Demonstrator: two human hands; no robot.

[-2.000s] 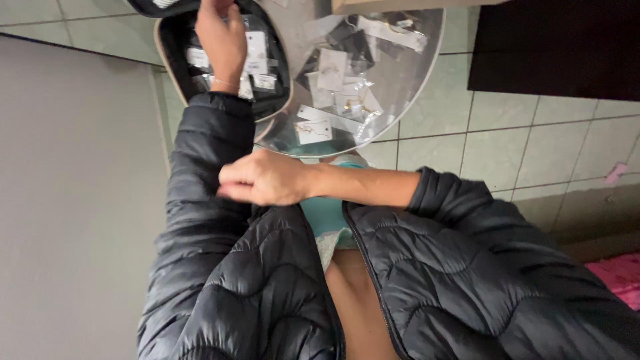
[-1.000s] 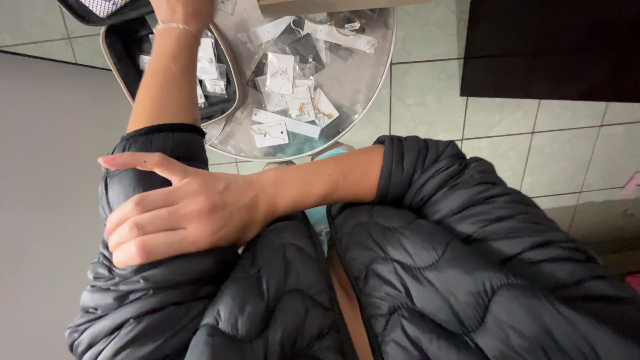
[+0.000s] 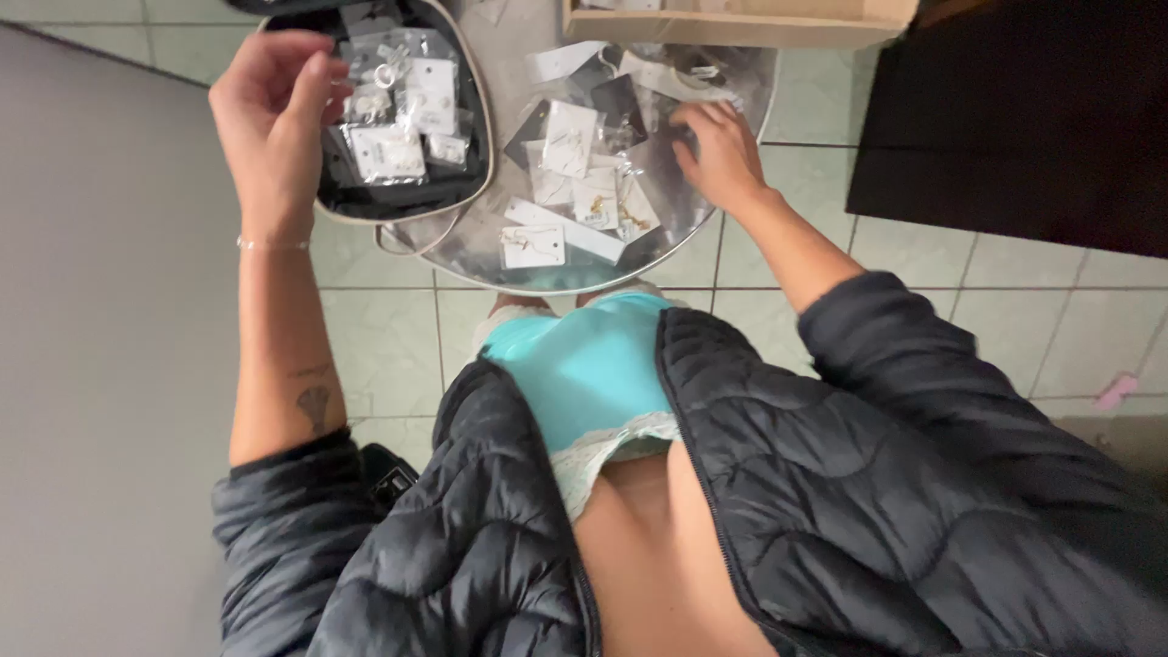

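Note:
My left hand (image 3: 285, 109) is at the left edge of an unzipped black case (image 3: 481, 137), fingers loosely curled, with nothing plainly held. Inside the case lie several clear packets with jewelry cards (image 3: 432, 94). My right hand (image 3: 721, 151) rests its fingertips by a white strip (image 3: 671, 78) on a round glass table (image 3: 671, 233), fingers apart and holding nothing visible. Between the hands is a pile of carded jewelry: a white card (image 3: 570, 137), a dark card (image 3: 619, 108), gold-toned pieces (image 3: 598, 208) in clear bags, and a card with a fine chain (image 3: 533, 246) near the front rim.
A cardboard box (image 3: 739, 27) stands at the back of the table. A dark flat surface (image 3: 1013, 128) lies to the right, and a grey surface (image 3: 100, 319) to the left. A small pink object (image 3: 1115, 391) is on the tiled floor (image 3: 803, 246).
My right hand has moved off my left sleeve and over to the right side of the table. My left hand now shows at the left side of the case. The view has shifted.

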